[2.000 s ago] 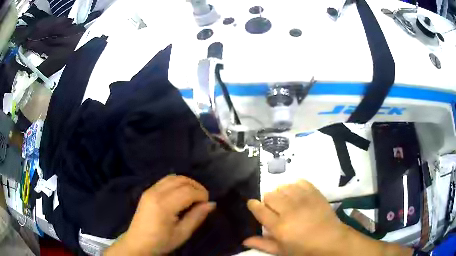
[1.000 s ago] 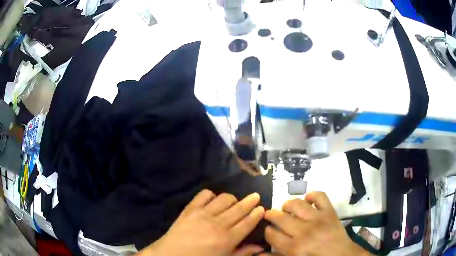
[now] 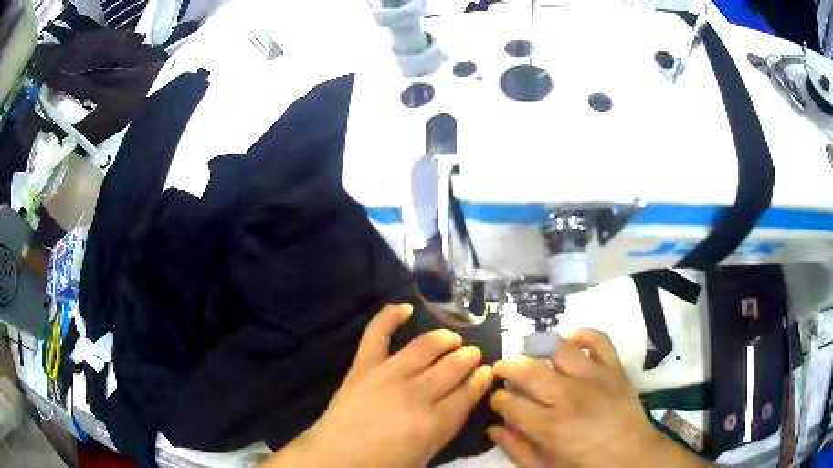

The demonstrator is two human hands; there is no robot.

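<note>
A large black garment piece (image 3: 265, 265) lies spread and wrinkled left of the needle area. Its right edge runs under the presser foot area (image 3: 491, 297) of the white sewing machine (image 3: 511, 174). My left hand (image 3: 402, 393) lies flat on the cloth below the needle area, thumb apart, fingers pointing to the seam edge. My right hand (image 3: 575, 398) is at the cloth's right edge, its fingertips close to those of my left hand. The fingertips press on the cloth; I cannot tell whether they pinch it. The needle tip is not clearly visible.
Black strips (image 3: 654, 320) lie right of the needle area, beside a black flat case (image 3: 749, 352) and a green band (image 3: 680, 398). A long black strip (image 3: 744, 137) drapes over the machine arm. Yellow-handled scissors (image 3: 53, 347), white scraps (image 3: 93, 349) and dark cloth (image 3: 96, 69) lie at left.
My hands have come together at the seam edge from their wider spacing two seconds ago. My left thumb has since spread upward. The camera view has shifted.
</note>
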